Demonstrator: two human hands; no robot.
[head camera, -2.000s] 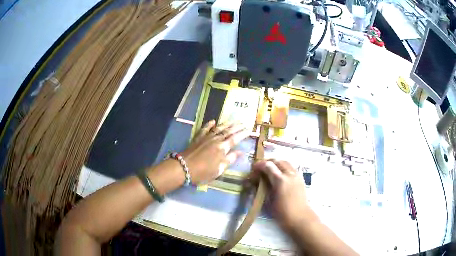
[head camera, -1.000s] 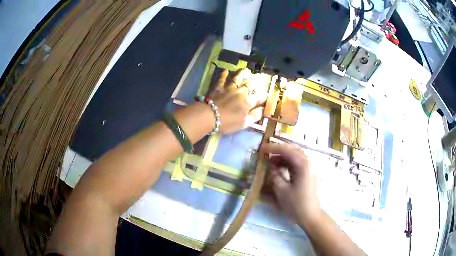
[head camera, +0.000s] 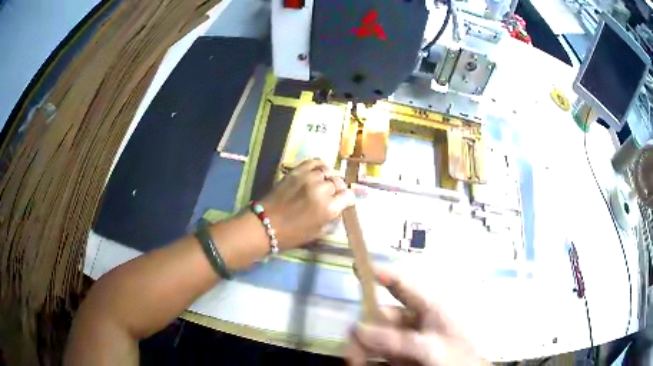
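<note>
A narrow brown strap runs from under the brass-yellow clamp frame toward me. My left hand lies at the frame's front edge, its fingertips on the strap; whether they pinch or press it is hard to tell. My right hand, blurred and partly cut off by the lower edge, holds the strap lower down. The dark grey sewing head with a red logo stands over the frame. The clear template lies under the strap and frame.
A black mat lies left of the template. A panel stack fans along the far left. A control screen stands at upper right. A small red and dark tool with a black cord lies at right. A yellow ring lies near the screen.
My left hand has come back from beside the needle area to the strap at the frame's front. My right hand has moved down toward me along the strap, which is now straighter. The view has shifted.
</note>
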